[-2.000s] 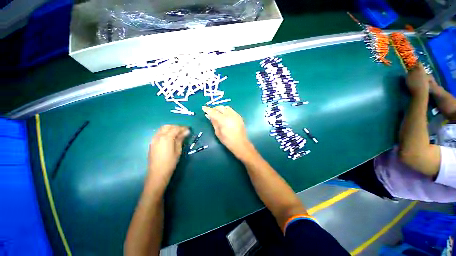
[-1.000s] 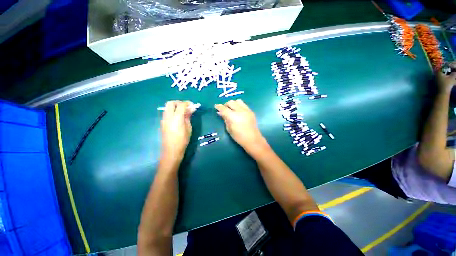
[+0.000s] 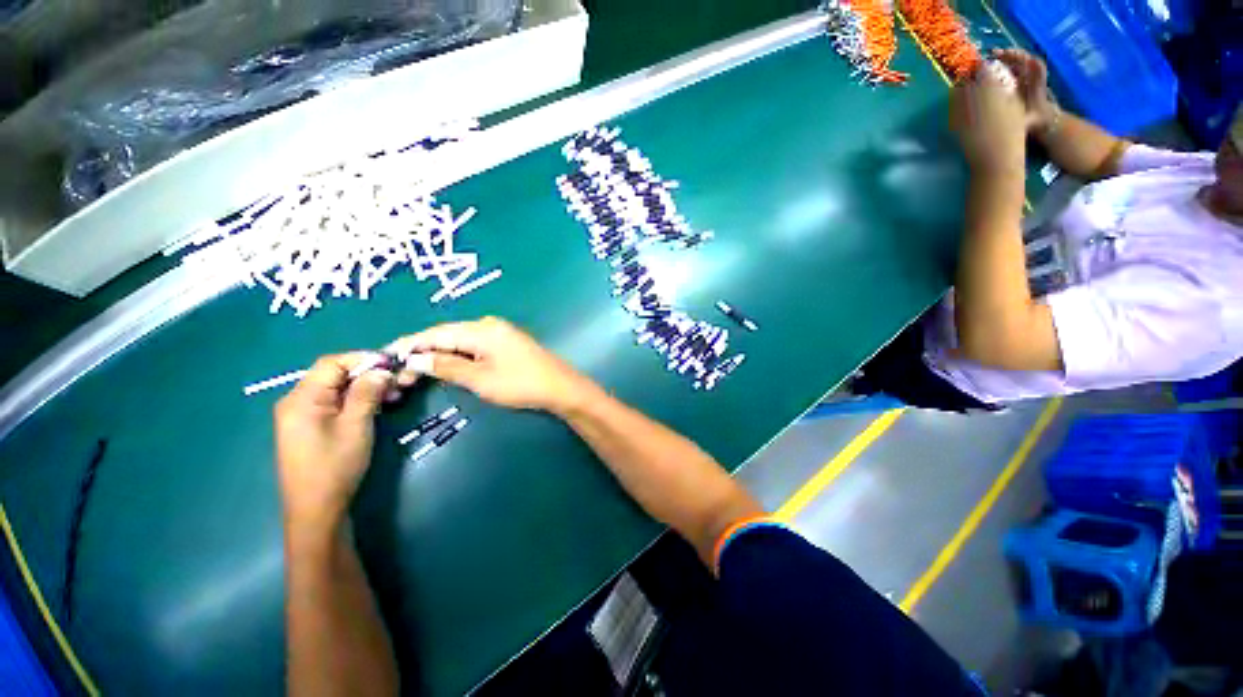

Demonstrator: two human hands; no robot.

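My left hand (image 3: 327, 425) holds a white tube (image 3: 277, 383) that sticks out to the left between its fingers. My right hand (image 3: 491, 365) meets it, fingertips pinched at a small dark part (image 3: 395, 362) between the hands; the fingers partly hide it. Short black-and-white units (image 3: 434, 433) lie on the green surface just below my hands. A loose pile of white tubes (image 3: 341, 234) lies beyond my hands at the rail. A long banded pile of black-and-white units (image 3: 630, 259) lies to the right, with a single unit (image 3: 736, 316) beside it.
A pale carton (image 3: 327, 134) with clear plastic bagging stands beyond the rail (image 3: 688, 71). A long dark strip (image 3: 85, 524) lies at left. A seated person (image 3: 1118, 272) works at right near orange-and-white parts (image 3: 934, 34). Blue stools or bins (image 3: 1091, 572) stand on the floor.
The view has turned right. My hands have come together around a dark part, with the white tube still in my left hand. The small group below them now shows one more unit.
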